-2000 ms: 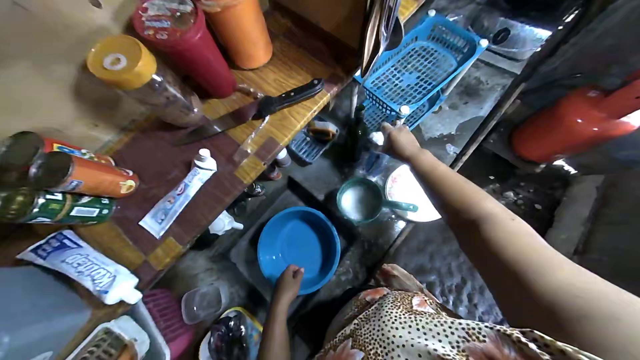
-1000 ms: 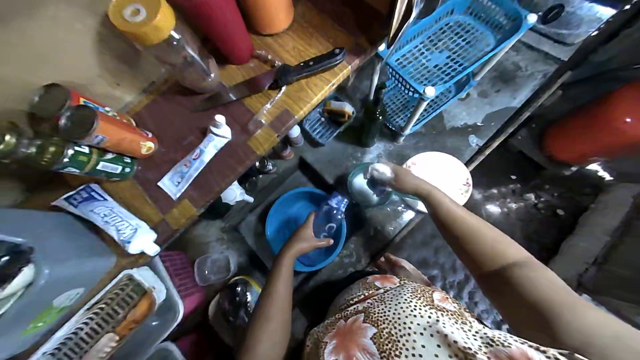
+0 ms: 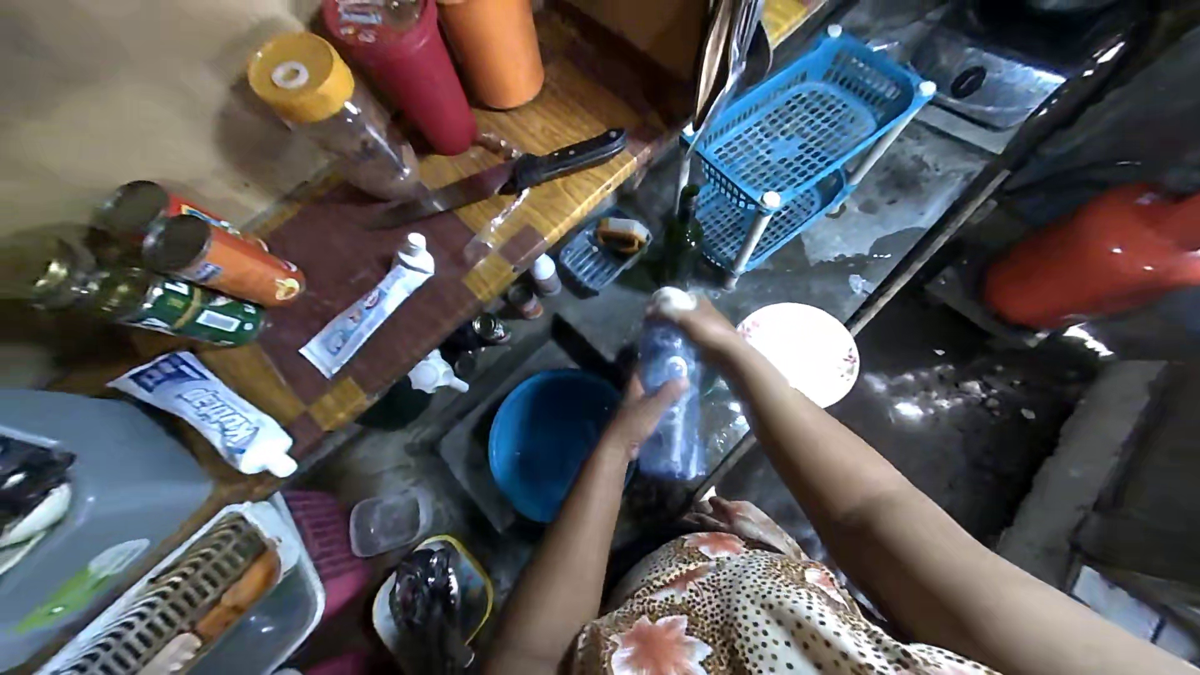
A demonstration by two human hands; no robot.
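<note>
A translucent bluish plastic bottle (image 3: 677,427) is between my hands, tilted slightly. My left hand (image 3: 647,408) is closed around its side. At the bottle's top, my right hand (image 3: 698,323) grips something white (image 3: 673,302), whose exact kind I cannot tell. A blue plastic basin (image 3: 544,441) stands just left of the bottle, partly behind my left forearm. To the right of my right wrist lies a white plate (image 3: 806,352) with a floral rim. Behind my right hand is a dark green glass bottle (image 3: 687,230).
On the wooden counter at left lie a knife (image 3: 572,159), toothpaste tubes (image 3: 370,305) and several cans (image 3: 225,262). A blue two-tier basket rack (image 3: 787,141) stands beyond my hands. An orange-red container (image 3: 1087,258) is at right. A grey bin (image 3: 103,487) sits at lower left.
The plastic bottle, over the basin a second ago, has moved right, out from above it. My right hand has come from beside the green dipper to the bottle's top.
</note>
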